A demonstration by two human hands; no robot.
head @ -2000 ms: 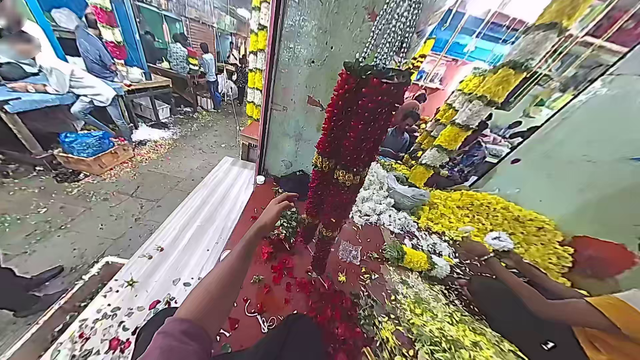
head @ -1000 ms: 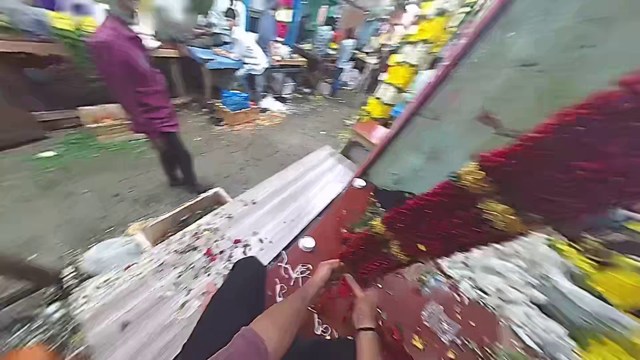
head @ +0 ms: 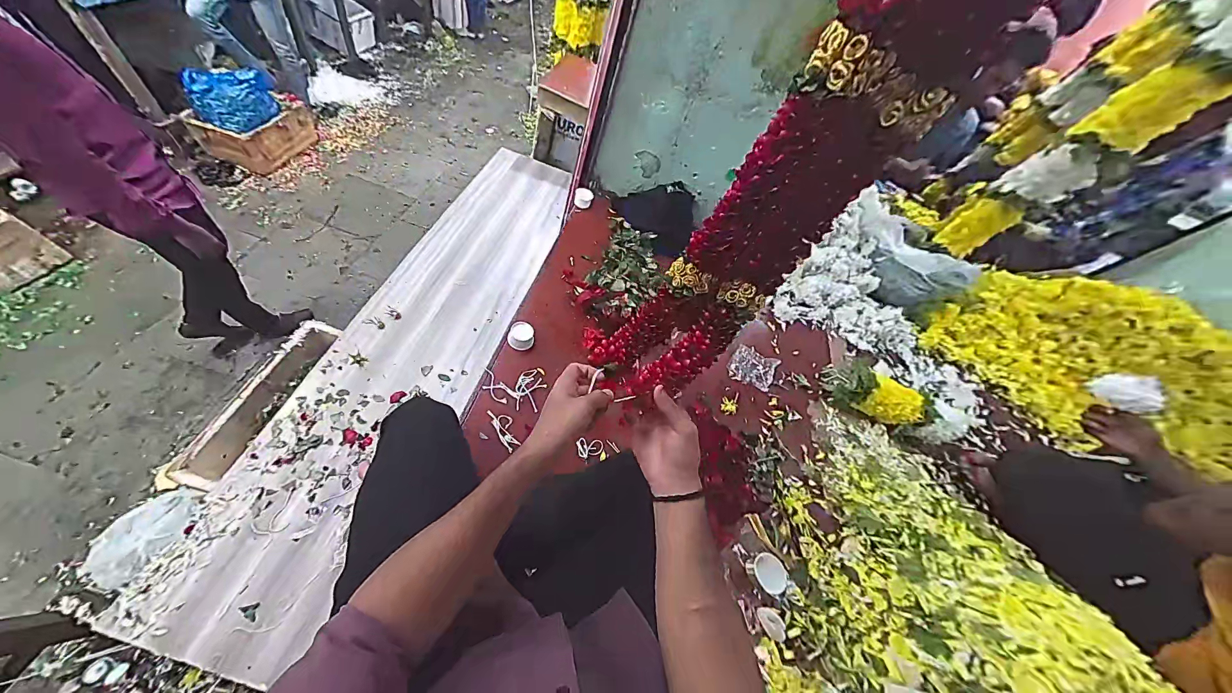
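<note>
A thick garland of red petals (head: 760, 192) with bands of gold rosettes (head: 717, 286) hangs down in front of me, its lower ends close above my hands. My left hand (head: 575, 404) pinches a white string (head: 624, 397) between thumb and fingers. Beside it, my right hand (head: 666, 445), with a dark band on the wrist, is at the garland's lower tip, its fingers partly curled; whether it grips the string or the petals I cannot tell. Short cut pieces of white string (head: 520, 387) lie on the red surface (head: 553, 289) left of my hands.
White flowers (head: 847, 289), a heap of yellow flowers (head: 1088, 356) and yellow-green blooms (head: 943, 568) lie on the right, where a co-worker's hand (head: 1126, 433) is. A white plank (head: 452, 279) strewn with petals runs along the left. A person in purple (head: 106, 154) stands beyond it.
Two seconds ago my left hand reached forward near green leaves, and my right hand was not seen. Now both hands are together at the garland's lower end. The person in purple has come nearer the plank.
</note>
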